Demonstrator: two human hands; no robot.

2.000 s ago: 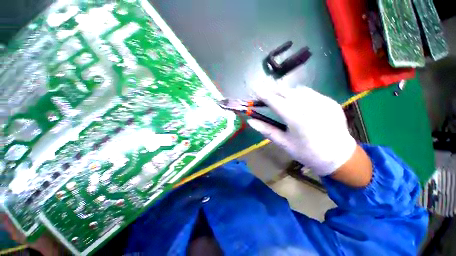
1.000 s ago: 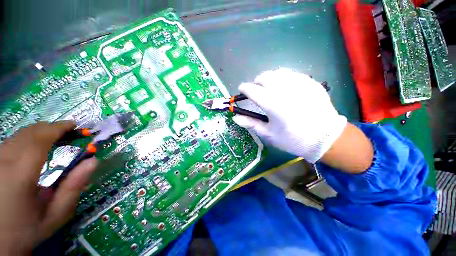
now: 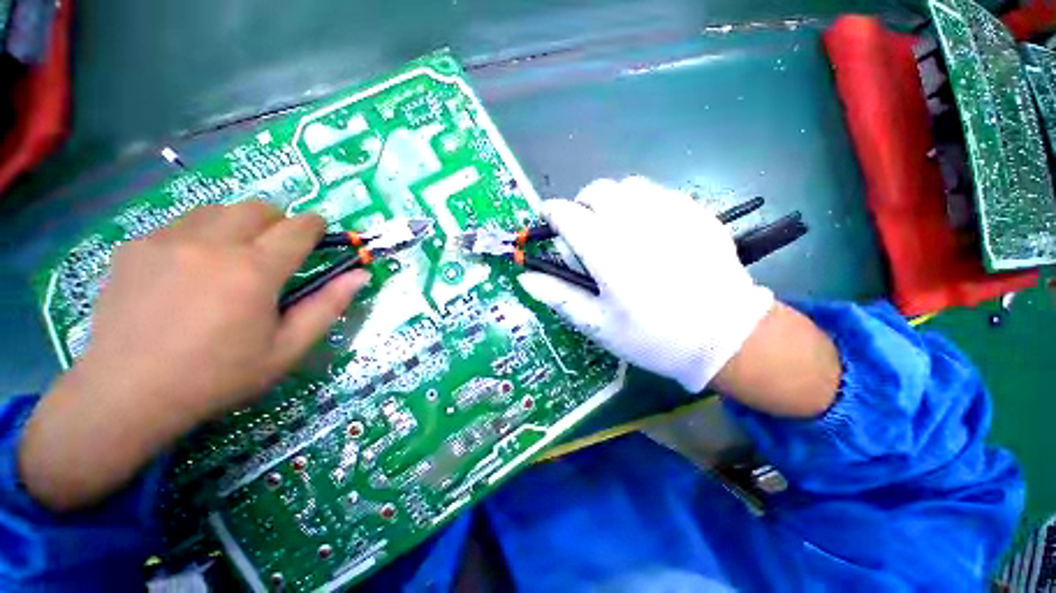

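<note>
A large green circuit board lies solder side up in front of me, tilted across the view. My bare left hand holds diagonal cutters with orange bands and silver jaws over the middle of the board. My right hand, in a white glove, holds a second pair of diagonal cutters over the board's right part. The two sets of jaws point at each other, a small gap apart. Whether the jaws touch the board or any lead is not clear. The handles are partly hidden by my hands.
A black brush lies on the dark green bench, partly hidden behind my right hand. At the right, a red pad lies beside more green boards. Another red pad is at the upper left edge. A yellow strip runs along the bench's near edge.
My left hand came into view with its cutters and moved right over the board. My right cutters moved from the board's corner to face the left ones. The view shifted, and the far-left red pad appeared.
</note>
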